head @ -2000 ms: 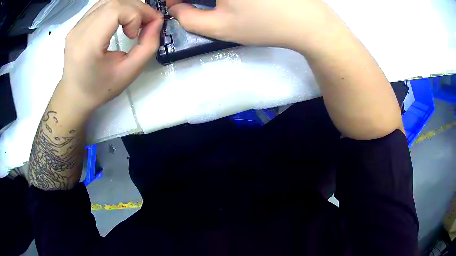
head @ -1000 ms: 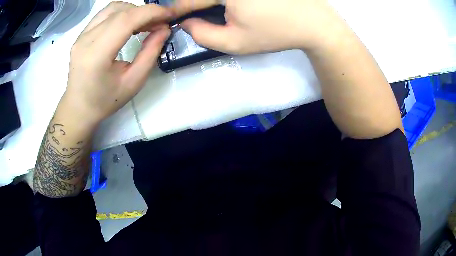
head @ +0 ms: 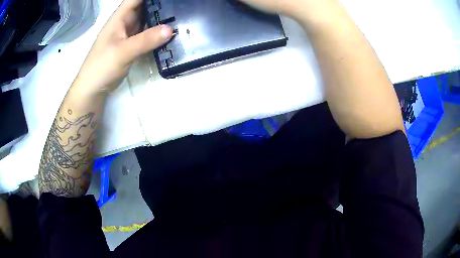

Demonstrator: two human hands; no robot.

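Observation:
A flat black panel (head: pixel 222 30) with a raised rim lies on the white foam sheet at the top of the view. Small slots and clips run along its left short edge. My left hand (head: pixel 118 48) holds that edge, its thumb on the panel's face beside the clips and its fingers hidden behind or cut off by the frame. My right hand (head: pixel 270 4) is at the panel's far edge, mostly cut off by the top of the picture, so its fingers cannot be seen.
The white foam sheet (head: pixel 227 95) covers the bench. Black boxes with pale plastic (head: pixel 75 22) stand at the upper left. A black item (head: pixel 12 116) lies at the left edge. A blue bin (head: pixel 426 118) is beyond the bench at right. Part of a person (head: pixel 17 221) shows at lower left.
My hands have parted from their pinch at the short edge. My right hand has moved up and out to the far edge, uncovering the panel's face. My left thumb now rests on the panel.

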